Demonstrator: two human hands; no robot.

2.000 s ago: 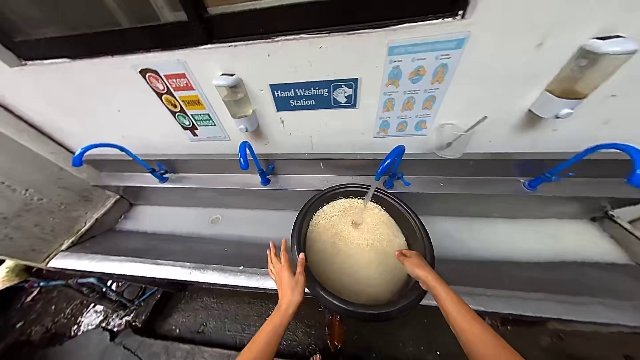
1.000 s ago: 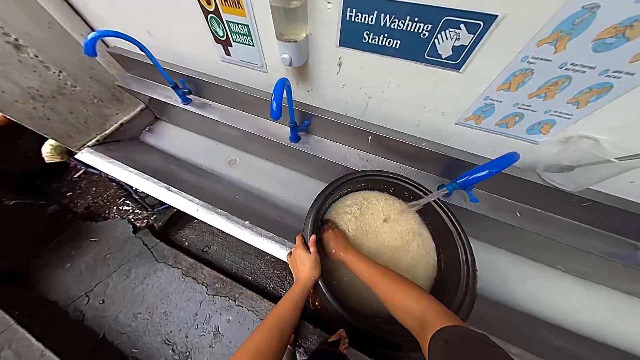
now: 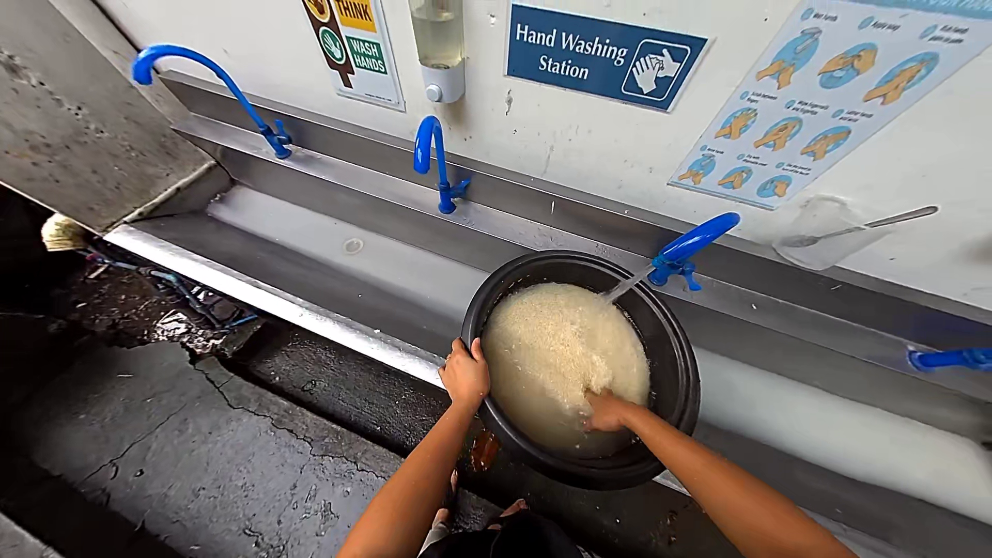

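A round black basin [image 3: 678, 372] rests on the steel trough sink, its near side over the front edge. Rice grains [image 3: 554, 333] lie in cloudy water inside it. A blue faucet [image 3: 694, 240] at the basin's far right side runs a stream of water into it. My left hand [image 3: 466, 376] grips the basin's left rim, fingers over the edge. My right hand [image 3: 608, 411] is partly in the rice and water at the near right; its fingertips are hidden, so whether they close on grains cannot be told.
The long steel trough [image 3: 310, 287] runs along a white wall. Two blue faucets, one upright [image 3: 438, 163] and one farther left [image 3: 225, 85], stand behind it. A soap dispenser [image 3: 442, 54], signs and a clear scoop-like plastic item with a spoon [image 3: 860, 229] are on the wall. Cracked wet concrete [image 3: 232, 457] lies below.
My left hand, off the rim two seconds ago, now holds it. My right hand has moved from the basin's left part to its near right since one second ago. The view has shifted.
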